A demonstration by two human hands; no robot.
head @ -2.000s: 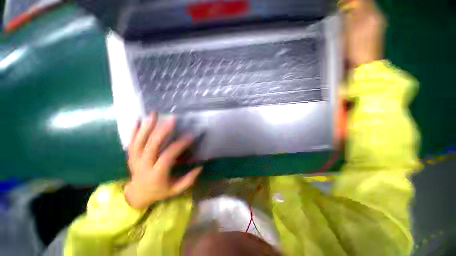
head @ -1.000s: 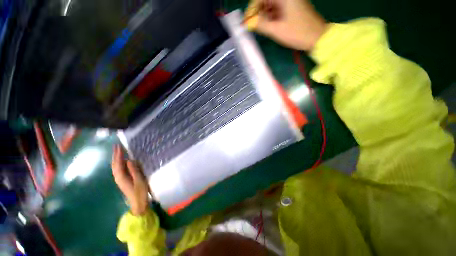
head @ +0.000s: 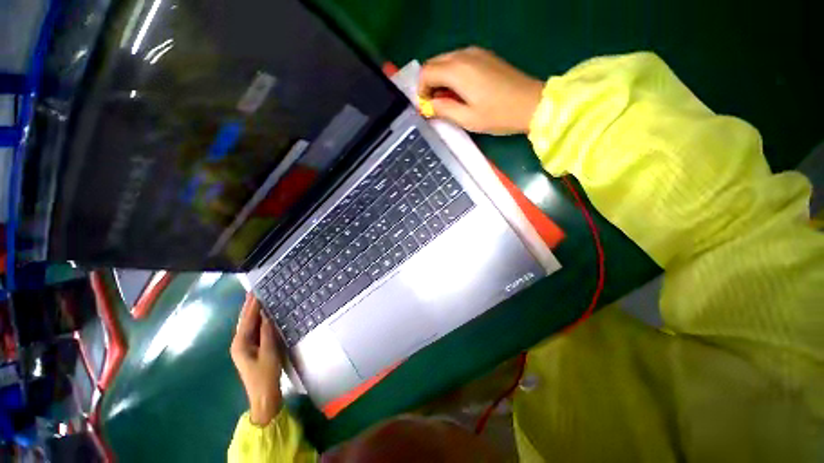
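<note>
An open silver-grey laptop with black keys lies tilted in the middle of the view, on a white layer and a red-orange pad. Its dark screen shows blue and red blocks. My right hand is at the laptop's right edge near the hinge, fingers pinched, with a small yellow tip showing; the plug itself cannot be made out. A red cable loops from below my right sleeve to my chest. My left hand rests along the laptop's left edge, fingers partly hidden under it.
The glossy green bench runs under the laptop. More red-edged pads with dark items lie at the left. Blue frame parts stand at the far left. My yellow sleeve crosses the right side.
From two seconds ago, the laptop appears turned, with more of its screen in view. My left hand has moved from the palm rest to the left edge. My right hand stays at the right edge.
</note>
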